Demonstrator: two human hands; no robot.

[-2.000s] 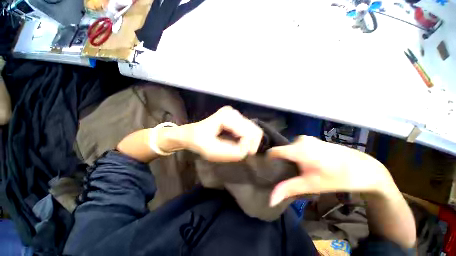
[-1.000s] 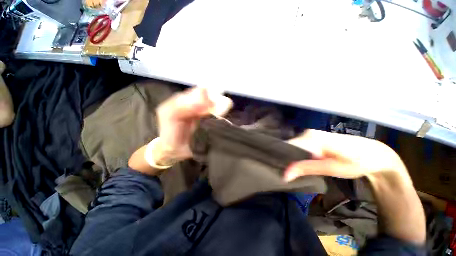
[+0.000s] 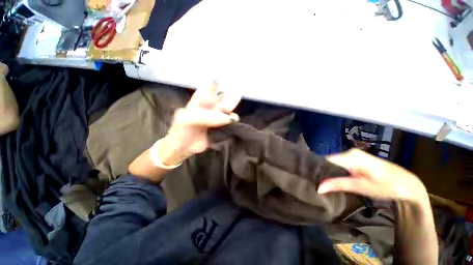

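Observation:
A brown garment [image 3: 280, 173] is stretched between my hands above my lap, its folded waistband edge running from upper left to lower right. My left hand [image 3: 205, 116] is at the band's left end, thumb at the edge and other fingers raised, slightly blurred. My right hand [image 3: 358, 173] pinches the band's right end between thumb and fingers. The garment's opening shows below the band. Black strips [image 3: 165, 20] lie on the white table's upper left.
The white table [image 3: 290, 57] crosses in front. Red-handled scissors [image 3: 103, 32] lie on cardboard at upper left. Small orange-green snips [image 3: 448, 60] lie at right. Black cloth [image 3: 46, 129] and more brown cloth [image 3: 122, 129] are piled at left. Another person's arm [image 3: 7, 103] shows at the left edge.
The band has gone from bunched between my close hands to stretched out wide. My right hand has moved right, my left hand left with fingers now raised. The garment hangs more open.

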